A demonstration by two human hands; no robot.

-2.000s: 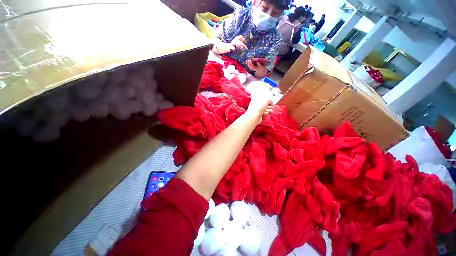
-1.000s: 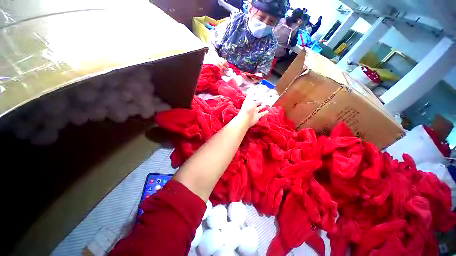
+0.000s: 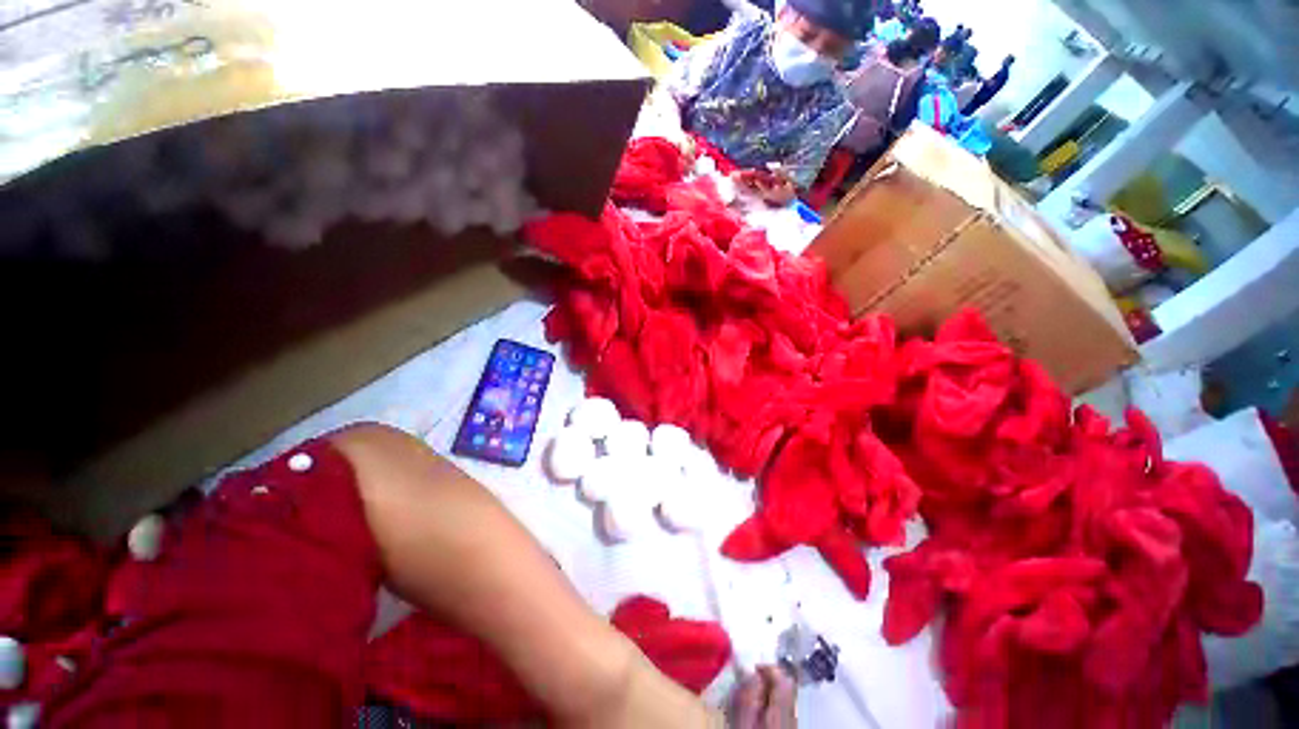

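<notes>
My left forearm in a red sleeve crosses the lower left. Blurred fingers, apparently of my left hand (image 3: 767,698), show at the bottom edge, cut off; what they hold cannot be told. My right hand is not seen. A red plush piece (image 3: 670,644) lies partly under the forearm, one rounded end showing beyond it. A small clear packet with dark marks (image 3: 815,655) lies just beyond the fingers. Several white pompoms (image 3: 623,463) sit in a loose cluster ahead. A smartphone (image 3: 507,402) with a lit screen lies left of them.
A large heap of red plush pieces (image 3: 769,342) spreads across the far table to the right. An open carton (image 3: 356,335) with white pompoms inside stands at left. A brown carton (image 3: 969,264) stands behind the heap. A masked person (image 3: 762,100) sits opposite; others are farther back.
My left arm has drawn back from the pompoms beyond the heap to the near edge. The view has shifted, uncovering the whole phone, the near red piece and the small packet.
</notes>
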